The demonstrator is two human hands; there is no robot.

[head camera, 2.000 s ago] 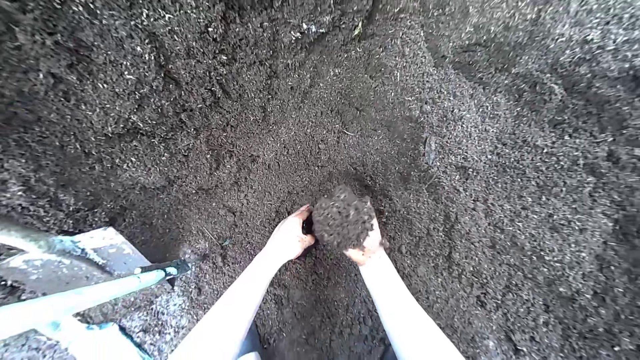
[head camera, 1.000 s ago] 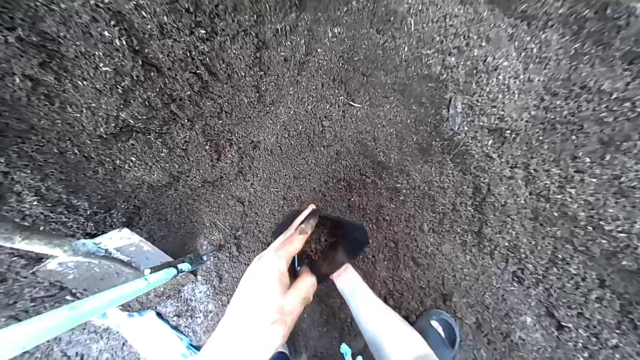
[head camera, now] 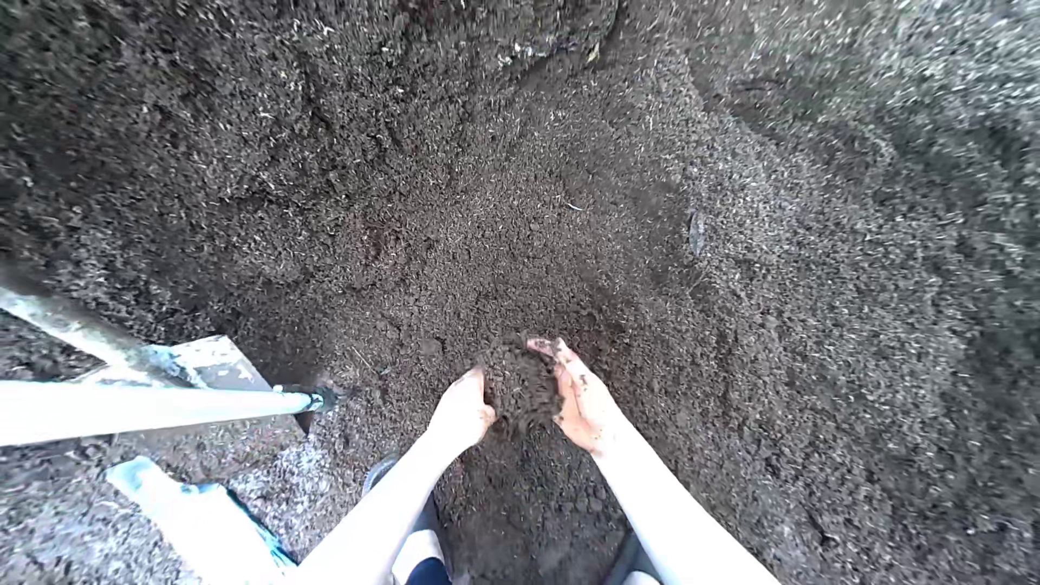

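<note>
Dark, crumbly soil (head camera: 520, 382) forms a heaped mound between my two hands, low in the middle of the head view. My left hand (head camera: 463, 412) is at the left side of the mound, its fingers partly hidden by the soil or whatever holds it. On the right side, my right hand (head camera: 581, 398) is cupped with soil-stained fingers against the mound. Whether a pot lies beneath the soil cannot be told. Loose brown soil (head camera: 504, 236) spreads beyond and around both hands.
At the left, a pale pole (head camera: 146, 410) and a second, dirty pole (head camera: 89, 329) cross near a metal blade-like plate (head camera: 219, 366). A white and blue plastic piece (head camera: 195, 520) lies below them. My shoe (head camera: 380, 471) shows beside my left forearm. Soil banks rise at the top and right.
One second ago my left hand was over a black pot with soil in it; now my hands are on either side of a soil mound, and the pot is not visible.
</note>
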